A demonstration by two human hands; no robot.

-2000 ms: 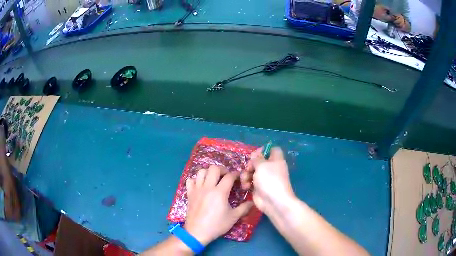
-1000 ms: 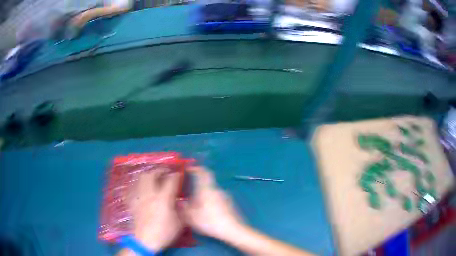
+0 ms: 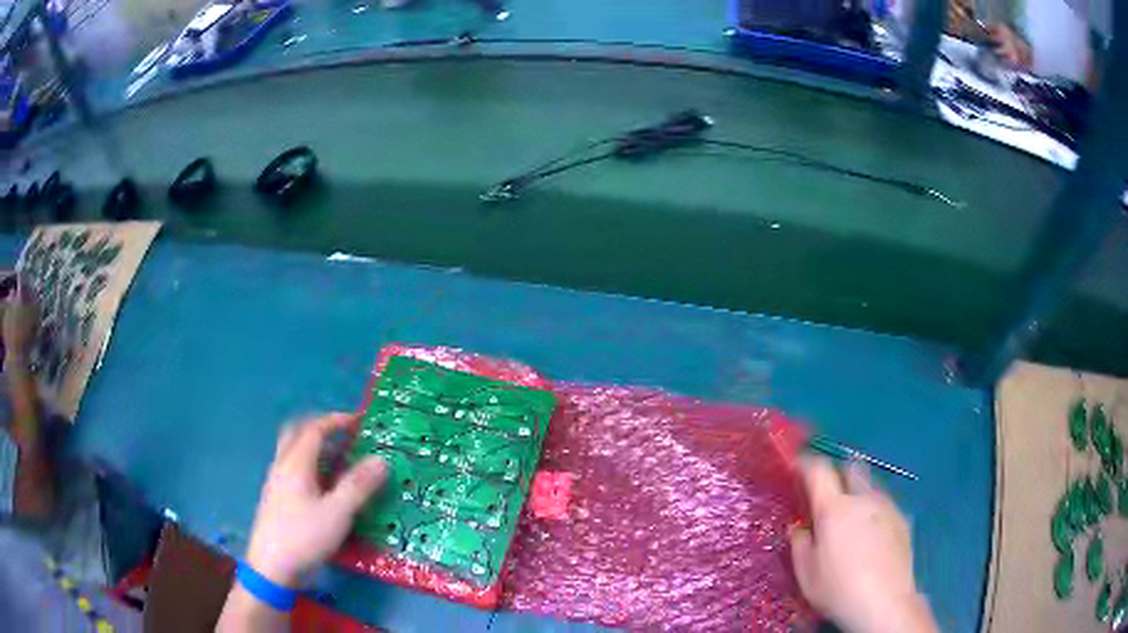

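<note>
A green PCB panel (image 3: 455, 470) with rows of boards lies on the left part of a shiny red-pink bubble bag (image 3: 656, 495), which is spread out to the right. My left hand (image 3: 301, 505), with a blue wrist band, holds the panel's left edge, thumb on top. My right hand (image 3: 854, 538), slightly blurred, grips the bag's right end. A small pink-red piece (image 3: 552, 495) sits beside the panel's right edge. A screwdriver (image 3: 872, 459) lies on the bench just beyond my right hand, its handle end partly hidden.
Cardboard sheets with green boards lie at the right (image 3: 1021, 495) and far left (image 3: 124, 278). Black housings (image 3: 287, 174) and a coiled cable (image 3: 662, 136) lie on the conveyor (image 3: 408, 223). A person's arm (image 3: 27, 420) is at the left. A brown carton (image 3: 192, 587) is below the bench edge.
The bubble bag has been opened out to the right, and the green panel now shows on it. My hands have moved apart. The screwdriver went from my right hand onto the bench.
</note>
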